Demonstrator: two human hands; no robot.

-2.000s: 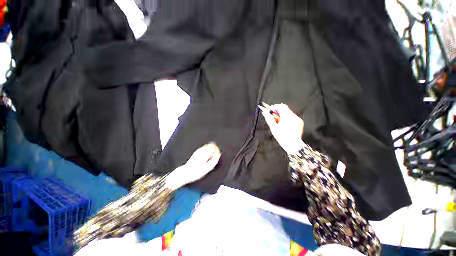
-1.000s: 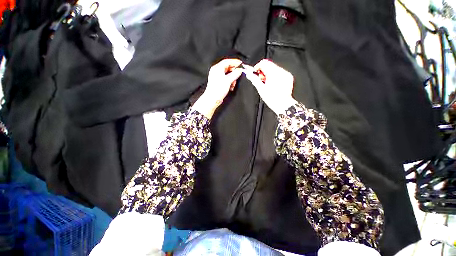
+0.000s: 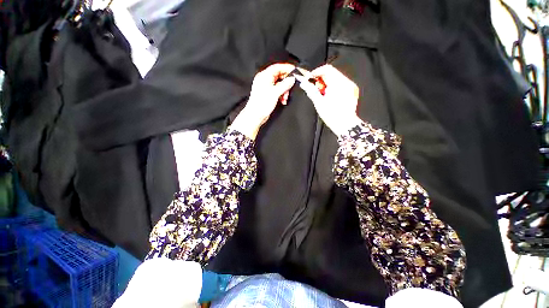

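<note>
A black jacket (image 3: 355, 180) lies spread out in front of me, its collar and a small red neck label (image 3: 351, 6) at the top. My left hand (image 3: 269, 90) pinches the jacket's black cloth at the upper front, fingertips together. My right hand (image 3: 331, 90) is beside it, its fingertips almost touching the left ones. A small pale, pointed tip shows at the right fingertips, with a bit of red in the palm; most of this tool is hidden, possibly thread snips. Any thread is too small to see.
More dark jackets (image 3: 42, 132) lie at the left, with hanger hooks at their top. A blue plastic crate (image 3: 75, 271) stands below at the lower left. Black hangers (image 3: 530, 222) are tangled at the right edge. White table surface (image 3: 188, 157) shows between the jackets.
Both hands have moved up from the lower front to the upper front and come together, the left now pinching cloth. The view has shifted, showing the neck label. Over the last second little has moved.
</note>
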